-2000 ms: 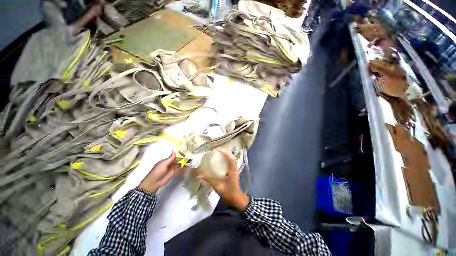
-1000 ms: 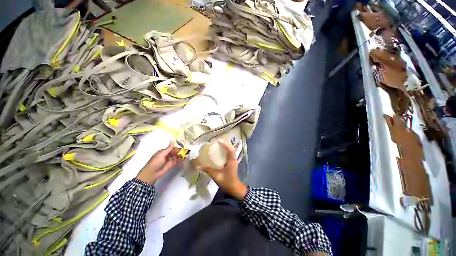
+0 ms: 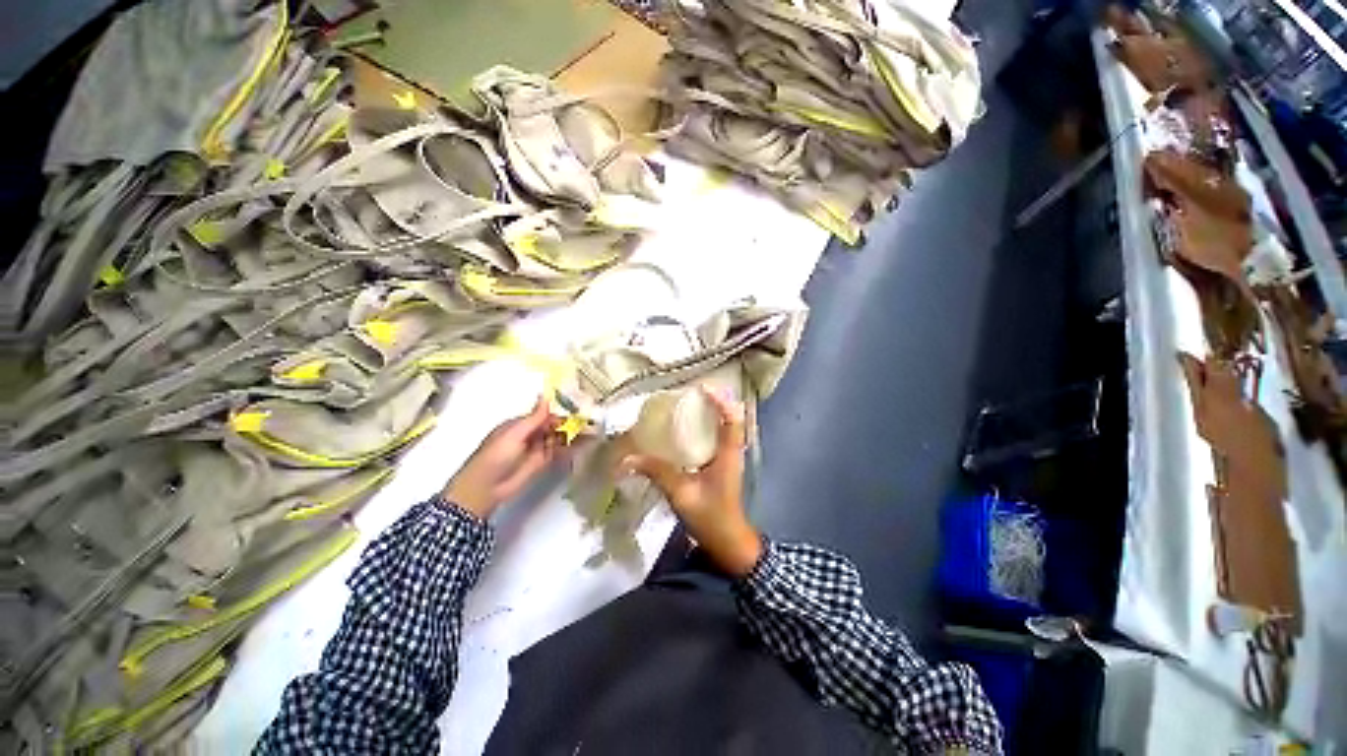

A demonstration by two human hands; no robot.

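Note:
A beige handbag body (image 3: 724, 355) lies on the white table in front of me, its dark opening line facing up. My right hand (image 3: 706, 470) grips a pale, rounded, palm-sized lump (image 3: 680, 428), which looks like the rubber glue eraser, over the near side of the bag. My left hand (image 3: 514, 452) pinches a small yellow tab (image 3: 570, 427) at the bag's left end. The right hand and the lump hide part of the bag's near side.
Heaped beige bags with yellow edges (image 3: 333, 428) cover the left. A stack of beige bags (image 3: 827, 104) stands farther along, beside a green mat (image 3: 473, 45). Right of the aisle (image 3: 886, 355) are a blue bin (image 3: 1015, 554) and a table with brown panels (image 3: 1241, 473).
The view has shifted, so bags and hands sit farther right in the picture. The left hand stays at the yellow tab. The right hand still holds the lump, now tilted a little differently.

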